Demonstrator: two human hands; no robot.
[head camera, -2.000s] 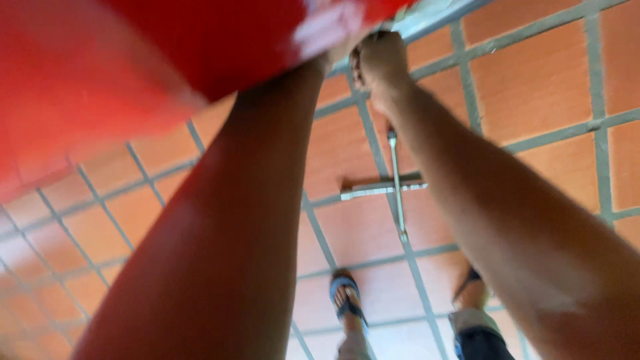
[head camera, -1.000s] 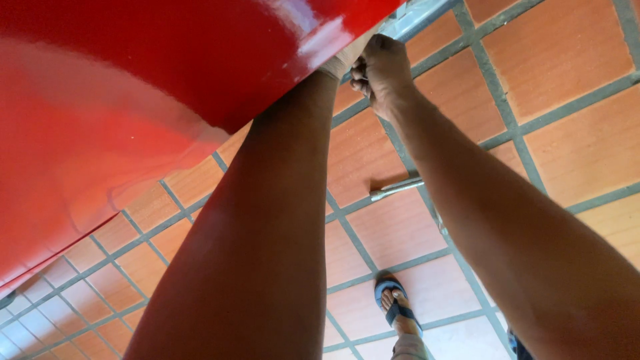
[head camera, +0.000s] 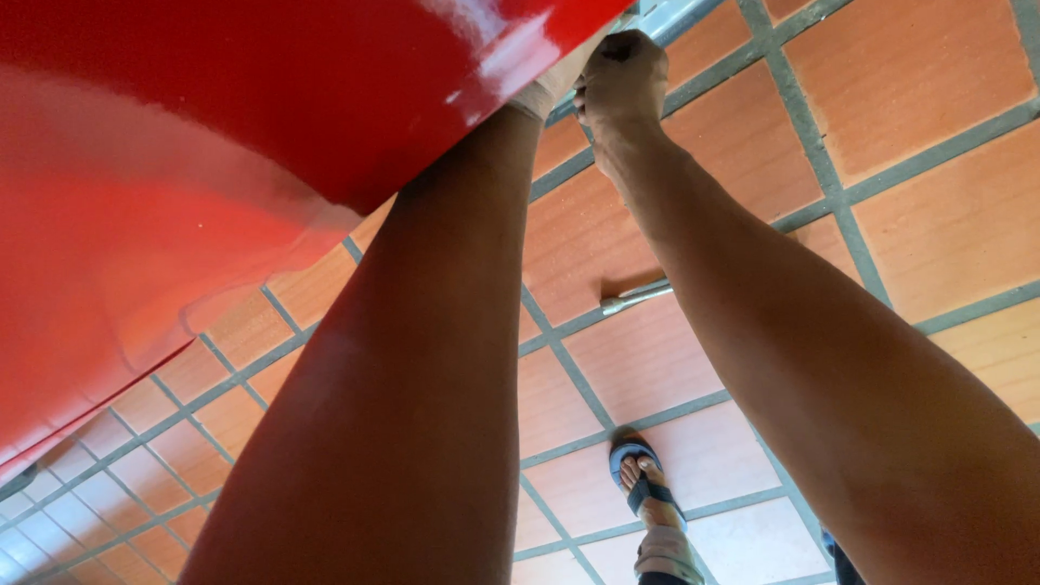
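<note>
A glossy red panel (head camera: 244, 106), which looks like painted vehicle bodywork, fills the upper left. My left hand (head camera: 561, 77) is at its lower edge, mostly hidden behind the panel, so its fingers do not show. Close to its right, my right hand (head camera: 624, 73) is curled with bent fingers beside a pale metallic edge (head camera: 670, 18); what it holds, if anything, cannot be seen. Below the hands, a metal lug wrench (head camera: 638, 297) lies on the floor, largely covered by my right forearm.
The floor (head camera: 942, 203) is of terracotta tiles with grey grout. A foot in a blue and black sandal (head camera: 642, 479) stands at the bottom centre. Dark cloth (head camera: 841, 561) shows at the lower right edge. The red panel overhangs the floor on the left.
The view has shifted; the cross-shaped wrench, seen nearly whole two seconds ago, is now mostly behind my right forearm. Both hands stay together at the panel's edge.
</note>
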